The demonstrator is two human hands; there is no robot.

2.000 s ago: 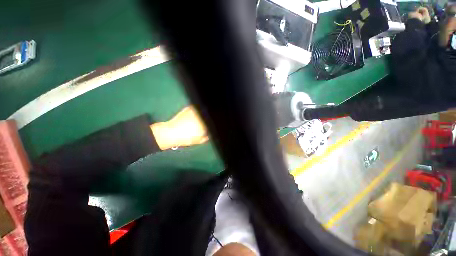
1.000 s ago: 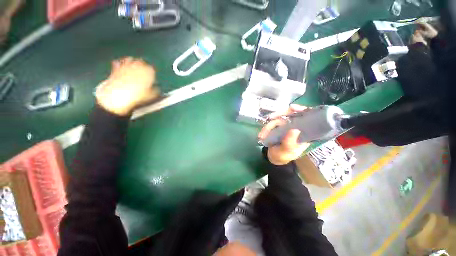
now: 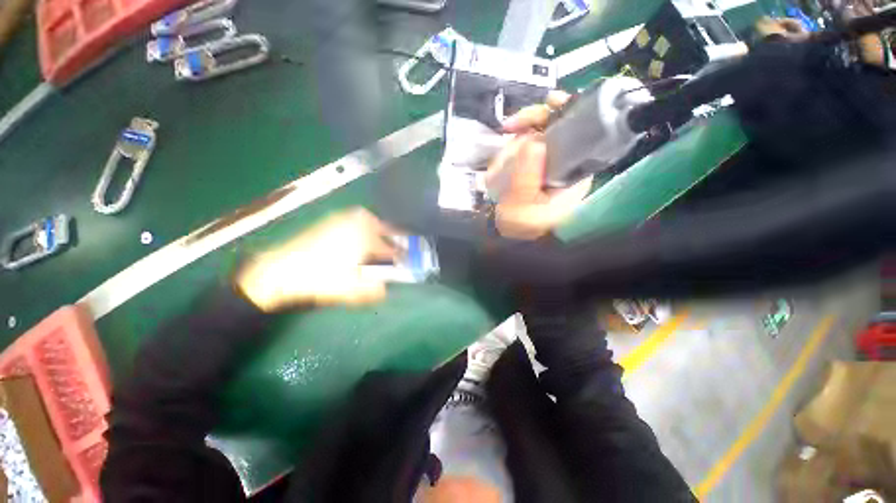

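Observation:
My left hand (image 3: 319, 263), blurred, holds a loop-shaped workpiece by its blue-and-white end block (image 3: 420, 257) over the green bench; its loop is mostly hidden by my hand. My right hand (image 3: 526, 182) is wrapped round the thick dark-grey electric screwdriver (image 3: 589, 133), over the front of the screw feeder (image 3: 474, 118). The screwdriver's bit cannot be made out. Other grey-white loops with blue ends lie on the bench, one at the left (image 3: 126, 167) and one beside the feeder (image 3: 428, 63).
Salmon-red crates stand at the near left (image 3: 74, 363) and far left (image 3: 98, 34). A worn white strip (image 3: 246, 214) crosses the bench. A blurred dark cord sweeps across the right half. Another person's dark sleeve and hands (image 3: 781, 27) are at upper right. Cartons (image 3: 850, 422) stand on the floor.
My left hand has come from the far side of the strip towards the right and nearer me, now with a workpiece. My right hand and screwdriver have moved up against the feeder. The cord has swung across the right.

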